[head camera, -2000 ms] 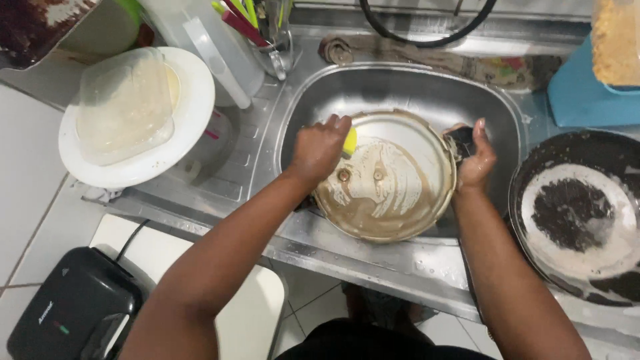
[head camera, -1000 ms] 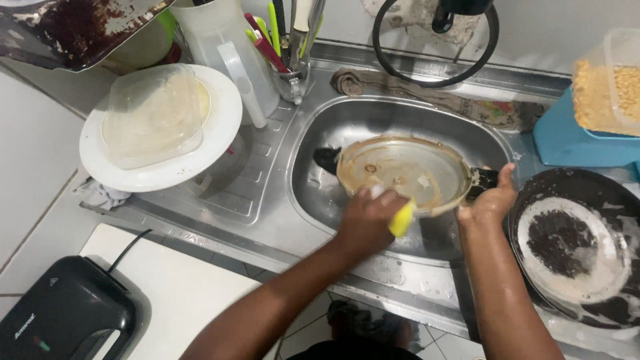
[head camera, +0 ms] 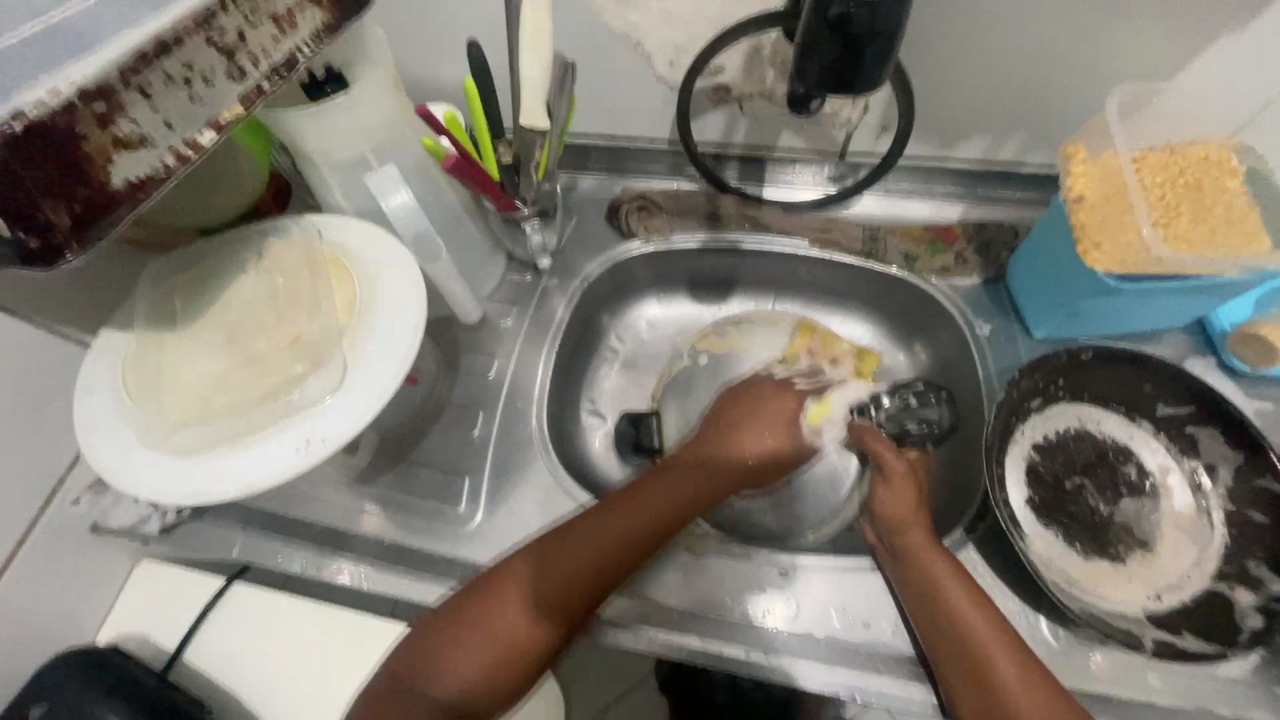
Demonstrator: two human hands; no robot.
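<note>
A glass pan lid (head camera: 690, 375) with black side handles lies tilted in the steel sink (head camera: 600, 300). My left hand (head camera: 755, 430) is over the lid, its fingers wet with foam and closed on a yellow sponge (head camera: 835, 350) that shows beyond the fingertips. My right hand (head camera: 895, 480) grips the lid near its right black handle (head camera: 910, 412), thumb on top; its other fingers are mostly hidden. The lid's left handle (head camera: 638, 435) points toward the sink's left wall.
A soapy black frying pan (head camera: 1120, 500) stands right of the sink, near a blue container (head camera: 1080, 270). At left are a white plate (head camera: 390, 420), a plastic pitcher (head camera: 370, 140) and a cutlery holder (head camera: 540, 225). A rolled cloth (head camera: 740, 215) lies behind; a black faucet (head camera: 850, 50) hangs above.
The left hand with the sponge has moved across to the lid's right side, near its handle. The lid sits at a different tilt. The right hand still holds it. The view has shifted.
</note>
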